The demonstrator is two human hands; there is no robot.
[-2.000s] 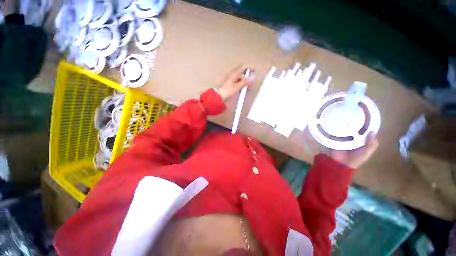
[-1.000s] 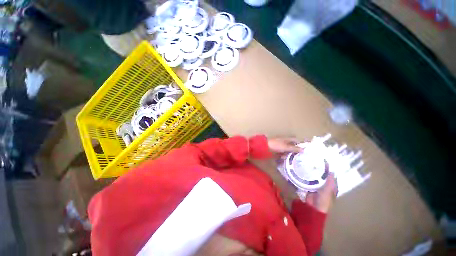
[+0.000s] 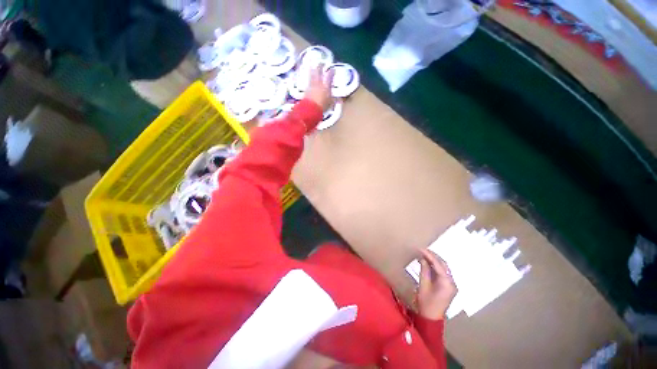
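My left hand [image 3: 318,88] reaches into the heap of white ring-shaped parts [image 3: 266,92] on the brown bench. Its fingers are over a ring; whether they grip it cannot be told. My right hand [image 3: 435,285] is at the near left edge of the white flat stems [image 3: 479,268], which lie side by side with uneven ends. Its fingers are bent close to a stem end, and whether they hold it is unclear. My left forearm hides part of the heap's near side.
A yellow crate [image 3: 108,209] with rings inside stands left of the bench [image 3: 382,162]. A small whitish blurred item [image 3: 487,187] lies at the bench's far edge. White sheets [image 3: 425,39] and a round white item [image 3: 348,11] are on the green belt [image 3: 504,94].
My left hand has moved from the stems up to the ring heap. The ring piece that was between both hands over the stems is gone from there. My right hand stays by the stems.
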